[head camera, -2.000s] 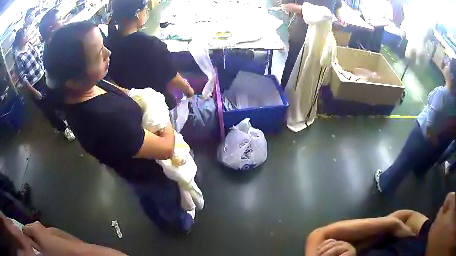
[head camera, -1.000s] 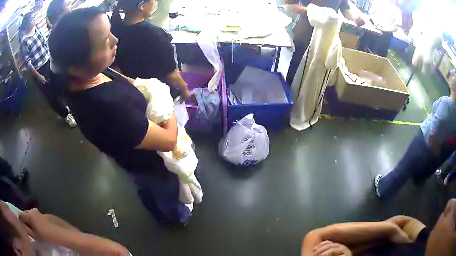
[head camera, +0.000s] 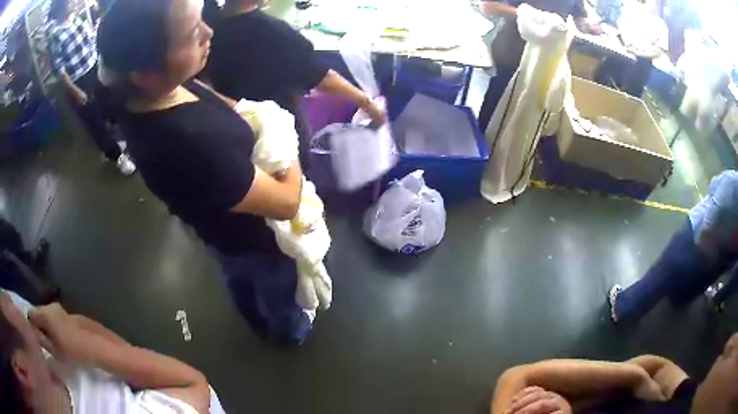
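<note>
Neither my left hand nor my right hand is in view. In front of me a person in black hugs a cream bundle of garments (head camera: 311, 242) against the chest, ends hanging down. A knotted white plastic carrier bag (head camera: 406, 214) stands on the floor before the blue bin (head camera: 453, 166), which holds flat pale sheets. Another person's hand holds a blurred whitish piece (head camera: 362, 155) over the purple bin (head camera: 321, 109). A long cream garment (head camera: 518, 121) is held up beside the cardboard box (head camera: 615, 149).
A white-topped work table (head camera: 453, 48) with papers stands behind the bins. A person with folded arms (head camera: 566, 376) is at lower right, another person (head camera: 121, 356) at lower left. A person in light blue (head camera: 663, 267) is at the right. A small white scrap (head camera: 184, 325) lies on the floor.
The whitish piece has come up out of the purple bin area in the other person's hand. The view has shifted, so the scene sits slightly further right and bin and bag slightly higher.
</note>
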